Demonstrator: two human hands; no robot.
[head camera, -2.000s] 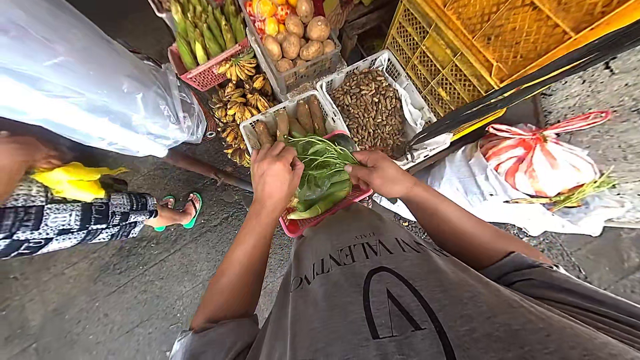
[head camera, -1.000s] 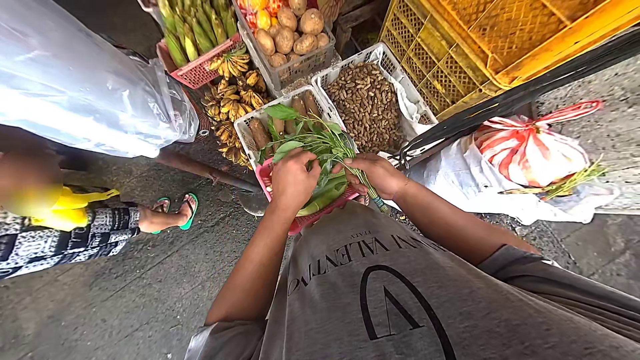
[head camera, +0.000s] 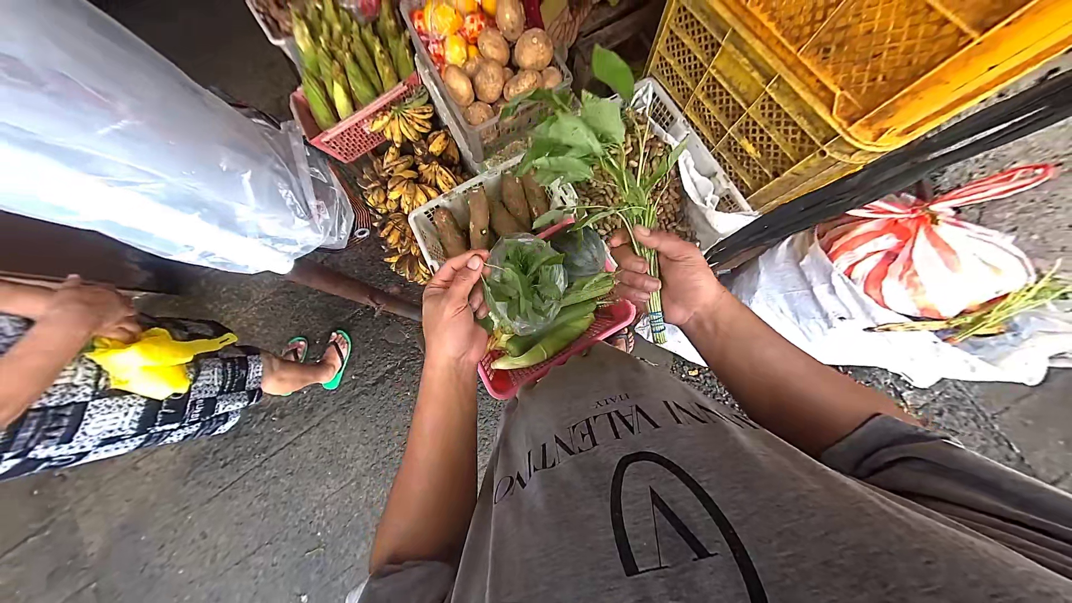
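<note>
My right hand (head camera: 674, 276) grips the stems of a bundle of leafy greens (head camera: 632, 188), bound near the bottom, with its leaves spread over a crate. Between the thumb and fingers of my left hand (head camera: 456, 306) is the edge of a clear plastic bag of green leaves (head camera: 526, 285). Beneath both hands a red plastic basket (head camera: 618, 318) holds long green vegetables (head camera: 553, 339) and another bagged green item (head camera: 580, 251), partly hidden. Just beyond it, brown root vegetables (head camera: 479, 219) lie in a white crate.
Bananas (head camera: 410, 188), a pink basket of corn (head camera: 356, 130) and a crate of potatoes (head camera: 494, 71) stand ahead. Yellow crates (head camera: 754, 100) rise at right, near a tied red-and-white bag (head camera: 930, 260). A person at left holds a yellow bag (head camera: 159, 360); clear plastic sheeting (head camera: 167, 142) hangs above.
The bundle of greens, earlier lying low between both hands over the red basket, is now raised to the right in my right hand. My left hand has moved left, to the bag of leaves.
</note>
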